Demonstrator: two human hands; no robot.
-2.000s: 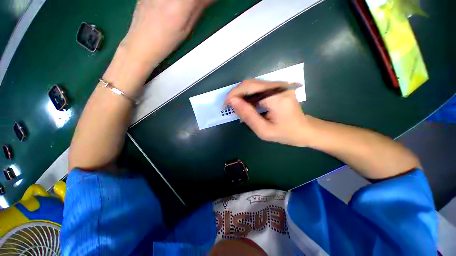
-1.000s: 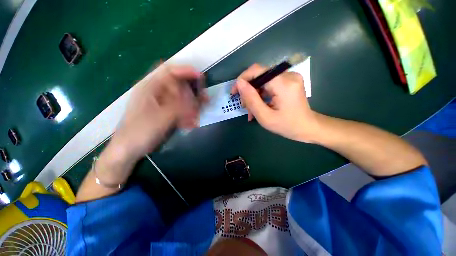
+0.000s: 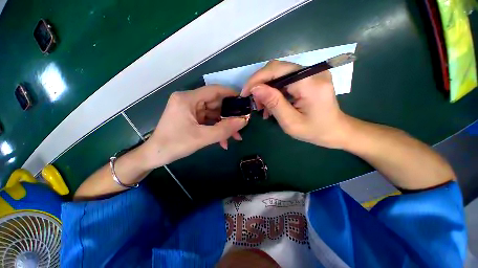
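Note:
My left hand [image 3: 196, 118] holds a watch case [image 3: 236, 107] by its edges, its black face showing, above the near edge of the white sheet. My right hand [image 3: 301, 102] grips a slim dark tool [image 3: 304, 75] with a pale, worn back end; its working tip is hidden at my fingers, close to the right edge of the case. The white sheet [image 3: 343, 78] lies flat under both hands, which cover much of it. A second watch case [image 3: 253, 168] lies on the dark green tabletop nearer to me.
A pale rail [image 3: 157, 68] crosses diagonally. Beyond it, the green belt [image 3: 120, 36] carries watch cases [image 3: 45, 36] at the left. A yellow-green packet [image 3: 460, 52] with a dark red edge lies at the upper right. A yellow and blue fan [image 3: 31, 230] stands lower left.
My left hand has come back from over the belt, now with a watch case in it, and meets my right hand. The belt's watches have shifted toward the upper left in view.

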